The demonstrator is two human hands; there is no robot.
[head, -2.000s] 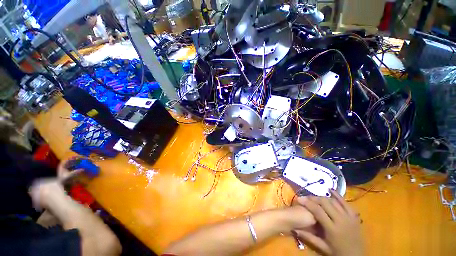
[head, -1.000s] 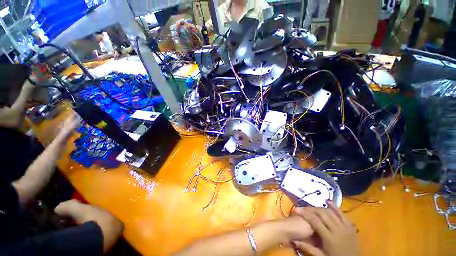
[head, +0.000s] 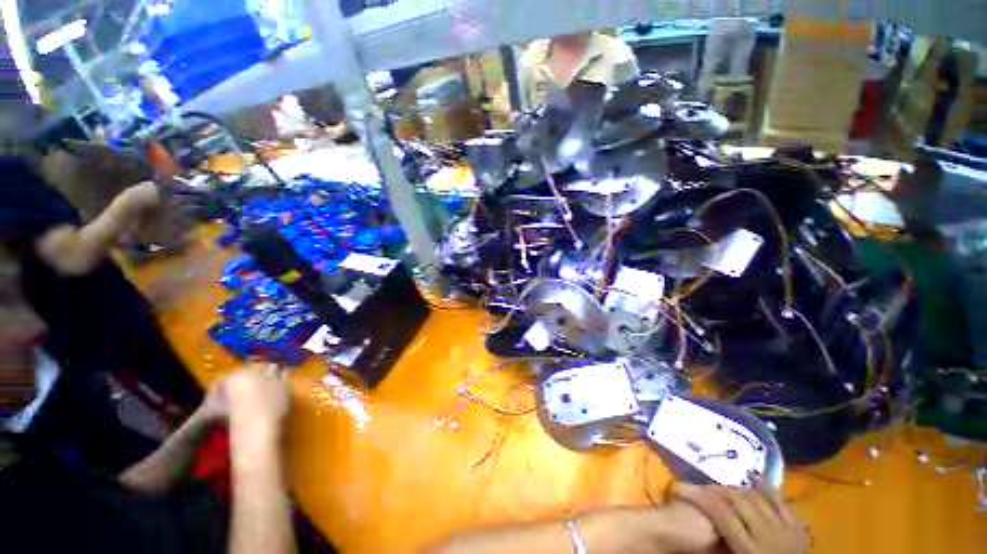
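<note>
My left arm, with a thin silver bracelet, reaches in from the bottom edge. My left hand (head: 684, 523) lies low at right of centre, partly covered by my right hand (head: 764, 522), whose fingers overlap it. No held object shows, and the undersides of both hands are hidden. Just beyond them lies a rounded grey housing with a white plate (head: 706, 442). A second such unit (head: 588, 394) lies to its left. Behind them rises a high pile of black and silver housings (head: 624, 186) with loose thin wires.
A black box feeder (head: 392, 331) stands on the orange bench (head: 433, 476) at left, before a heap of blue parts (head: 260, 308). A grey post (head: 373, 130) rises behind it. People sit close at left; one neighbour's hands (head: 254, 395) are over the bench edge. Another person (head: 574, 65) is beyond the pile.
The view has shifted, so the bench and pile sit further right. My hands stay together by the white-plated housing. The left neighbour's arms have moved, with hands now at the bench edge.
</note>
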